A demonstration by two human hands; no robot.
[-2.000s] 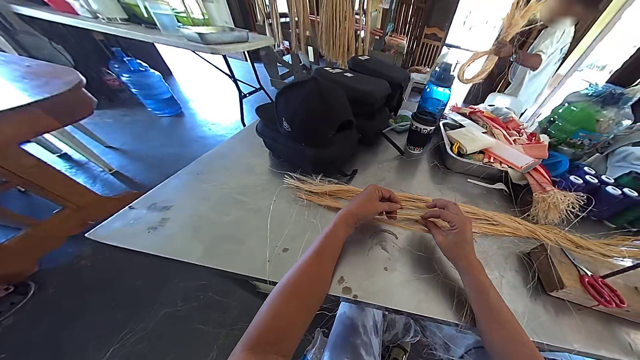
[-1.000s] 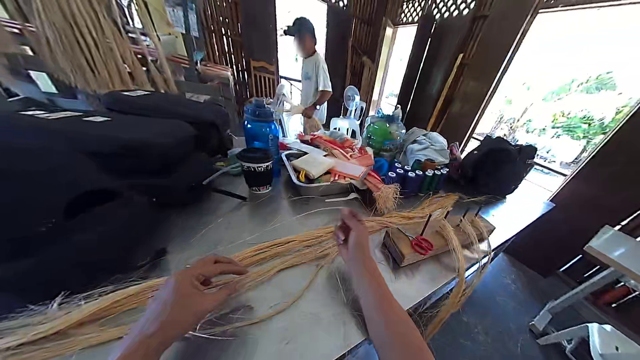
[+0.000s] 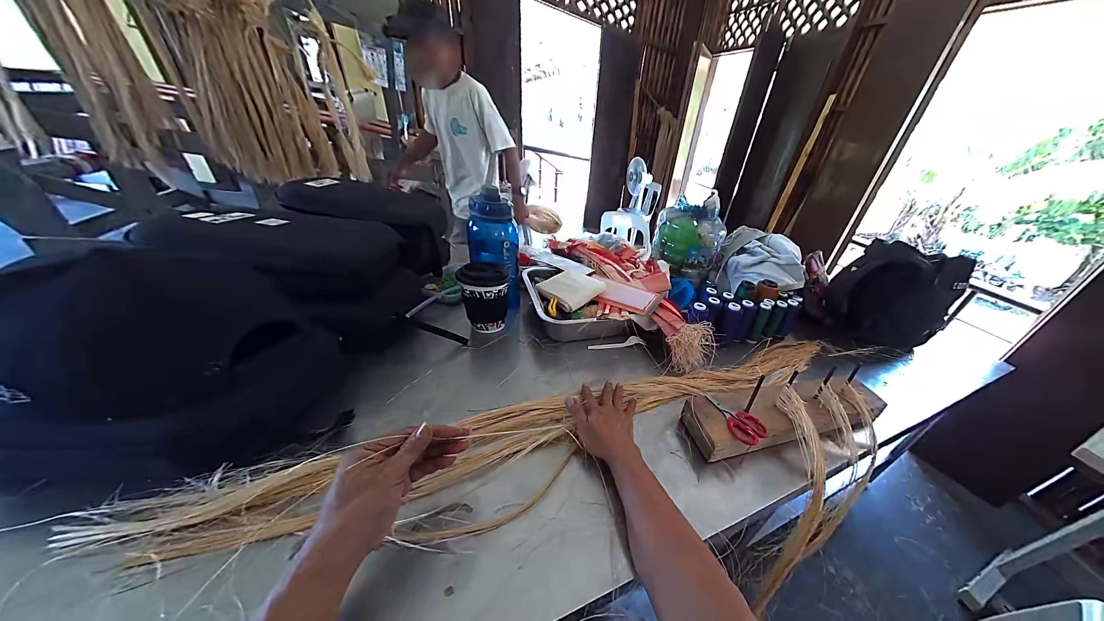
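A long bundle of pale straw-coloured plant fibre (image 3: 500, 424) lies across the metal table. Over its left part, my left hand (image 3: 392, 470) pinches a few thin fibre strands between thumb and fingers. My right hand (image 3: 604, 421) rests palm down on the bundle, fingers spread and pressing on it. To its right stands a wooden block with upright metal pegs (image 3: 716, 431); fibre hanks (image 3: 806, 466) loop round some pegs and hang over the table's front edge. Red-handled scissors (image 3: 747, 427) lie on the block's left end.
Black bags (image 3: 172, 345) fill the left side. Behind the bundle stand a patterned cup (image 3: 483, 297), a blue water bottle (image 3: 492, 241), a metal tray (image 3: 578, 329) of materials and several thread cones (image 3: 733, 317). A person (image 3: 466, 138) stands beyond the table; a black backpack (image 3: 897, 293) sits at right.
The view has swung right. My right hand, raised off the bundle a second ago, is now down on it. The person behind the table has moved left in view and appears nearer.
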